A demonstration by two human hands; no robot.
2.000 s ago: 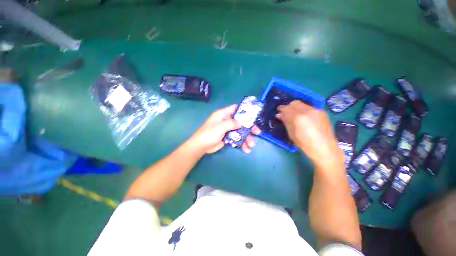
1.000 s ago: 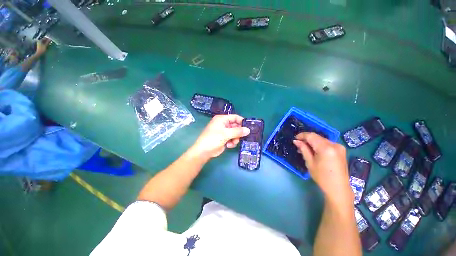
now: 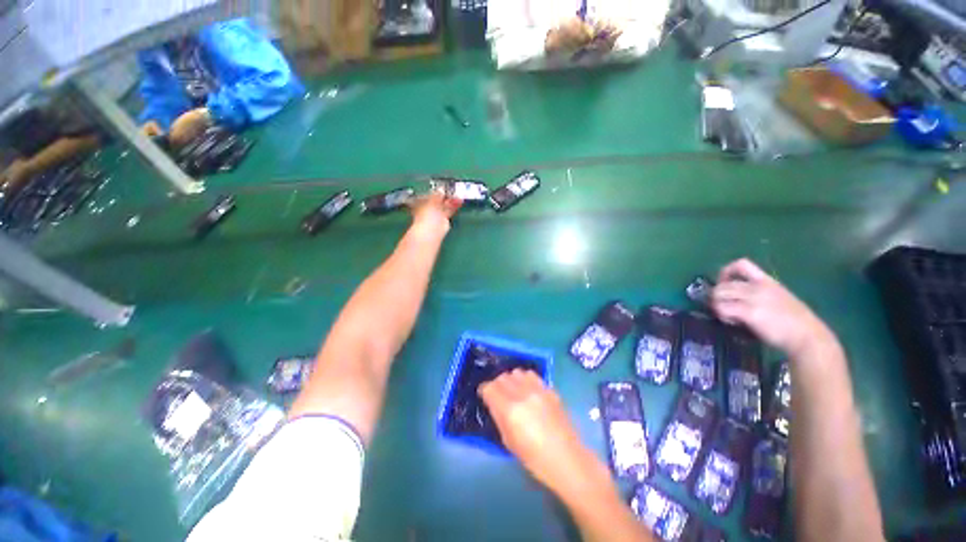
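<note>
My left hand [image 3: 432, 204] is stretched out to the green belt, its fingers at the left end of a phone unit [image 3: 463, 192]; blur hides whether it grips it. My right hand [image 3: 519, 402] is in the blue parts bin [image 3: 453, 394], fingertips down among small black parts [image 3: 482, 365]. Whether it pinches a part is hidden. A phone unit [image 3: 291, 373] lies on the bench, partly behind my left arm. Several phone units [image 3: 657, 344] with circuitry showing lie grouped right of the bin.
Another person's hand [image 3: 757, 305] reaches in from the right onto a phone at the group's back edge. A clear bag [image 3: 207, 434] lies at left, a black tray [image 3: 922, 349] at far right. More phones [image 3: 326, 212] lie on the belt. A brown carton [image 3: 837, 106] stands beyond.
My left hand has moved from beside the bin forward to the belt, and the phone it held is no longer near the bin. The view has shifted. Another person's hand has appeared at right.
</note>
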